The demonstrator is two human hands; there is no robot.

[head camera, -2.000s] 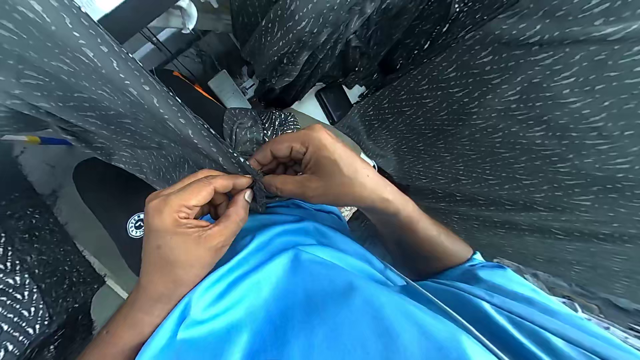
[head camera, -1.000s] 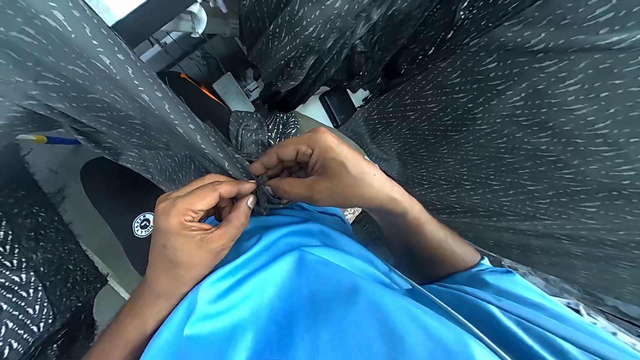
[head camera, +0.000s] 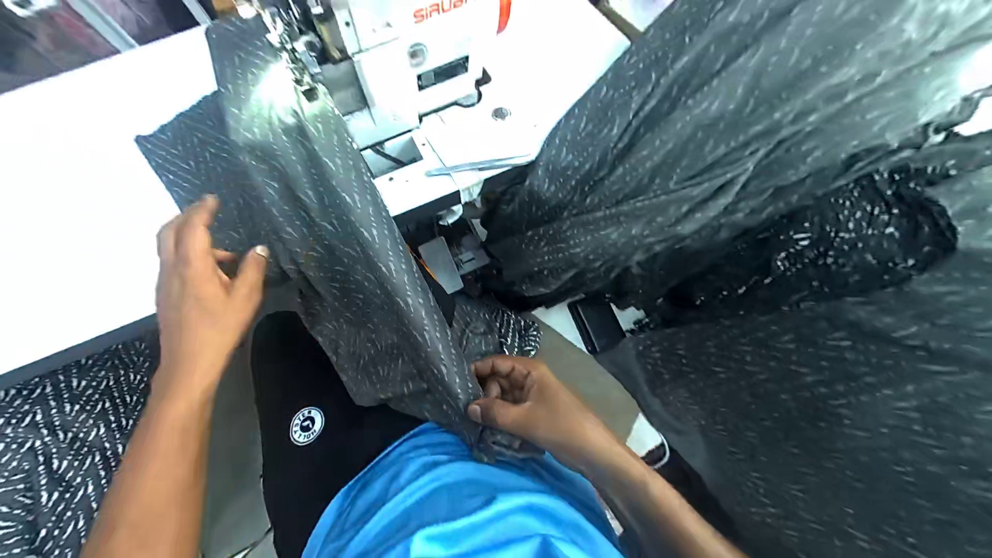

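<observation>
A dark grey fabric strip with small white dashes (head camera: 341,256) runs from beneath the presser foot (head camera: 310,91) of a white sewing machine (head camera: 387,70) down to my lap. My right hand (head camera: 515,399) pinches its folded edge near the lower end, beside my blue shirt. At the left edge of the strip, over the white table, my left hand (head camera: 209,271) has its thumb and fingers apart. The thumb and fingertips lie at or just over the cloth; whether they touch it, I cannot tell. The machine's lamp lights the cloth around the foot.
Metal tweezers (head camera: 480,166) lie on the white machine table (head camera: 70,232) beside the machine bed. Large folds of similar dark fabric (head camera: 697,155) hang at the right. A black object (head camera: 597,325) is below them. Black-and-white patterned cloth (head camera: 62,449) lies at the lower left.
My left hand has come away from my right hand and moved up and left along the cloth, opening. The right hand still pinches fabric near my lap. The view has shifted up to the machine.
</observation>
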